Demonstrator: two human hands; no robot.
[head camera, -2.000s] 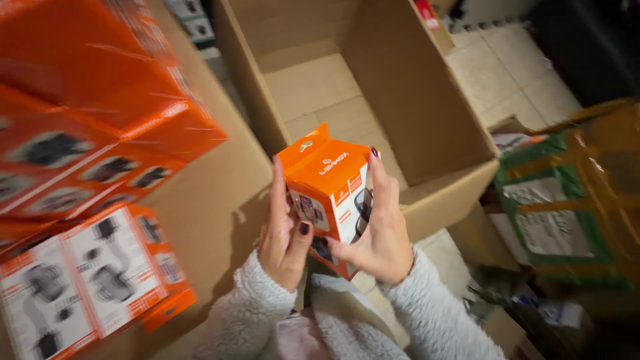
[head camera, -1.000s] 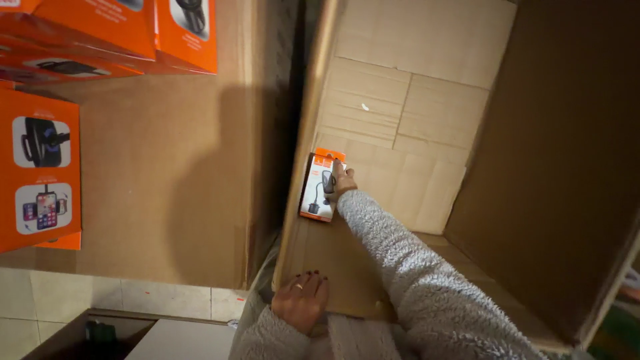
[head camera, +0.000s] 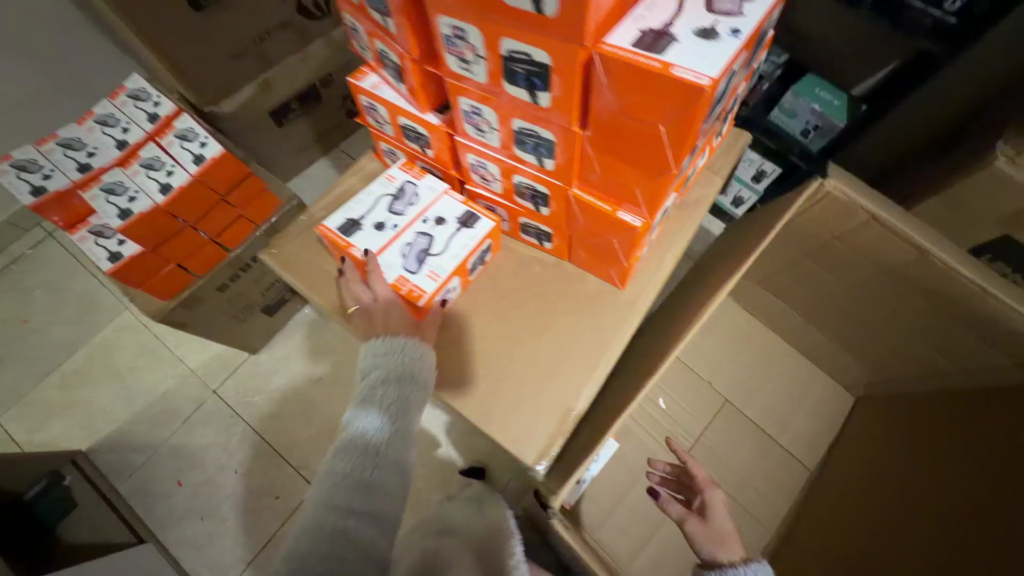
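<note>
My left hand (head camera: 388, 300) rests on the near edge of two orange-and-white product boxes (head camera: 412, 232) lying side by side on a closed cardboard carton (head camera: 520, 344). Its thumb and fingers span that near end, so the hand grips them. Pictures of a phone holder with a cable show on their tops. My right hand (head camera: 692, 496) hangs over the large open cardboard box (head camera: 768, 376), fingers apart, holding nothing. Inside that box, against its left wall, a narrow white part of a small box (head camera: 592, 474) is visible; the wall hides the rest.
Stacked orange product boxes (head camera: 520, 136) stand at the back of the closed carton. On the left, another carton (head camera: 240, 308) bears rows of similar boxes (head camera: 152, 192). A dark open box (head camera: 72, 512) sits at lower left on the tiled floor. A green-and-white box (head camera: 808, 112) lies at upper right.
My right hand has let go of the small box in the large carton and has lifted away. My left hand has moved from the carton's edge to the two orange-and-white boxes. The view has swung left.
</note>
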